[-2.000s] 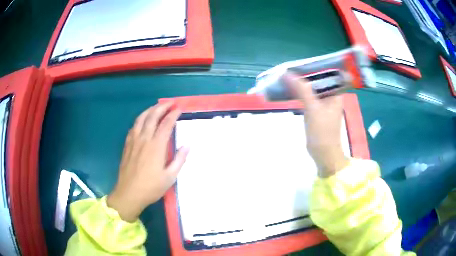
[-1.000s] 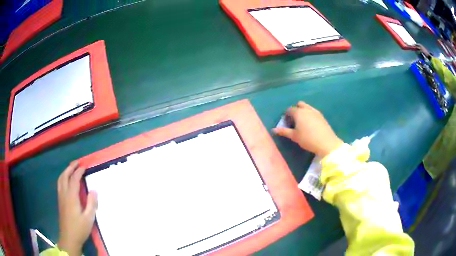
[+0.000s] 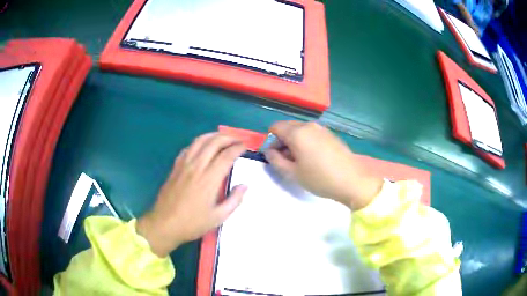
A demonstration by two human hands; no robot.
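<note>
The display panel point(image 3: 283, 237) lies white side up in its red foam tray point(image 3: 399, 170) in front of me, its lower edge cut off by the frame. My left hand point(image 3: 190, 188) rests over the tray's left edge near the panel's upper-left corner, thumb over the white back. My right hand point(image 3: 320, 165) pinches a small pale piece point(image 3: 268, 142) at the panel's top edge, near that corner. The piece is mostly hidden by the fingers.
Another panel in a red tray point(image 3: 214, 69) lies beyond. Stacked red trays point(image 3: 49, 156) stand at left. A pale strip point(image 3: 76, 208) lies beside them, with a thin line forming a V. More trayed panels point(image 3: 459, 121) lie at upper right.
My right hand has moved from the bench right of the tray to the panel's upper-left corner, now with the small pale piece. My left hand stays at the tray's left edge. The view has shifted.
</note>
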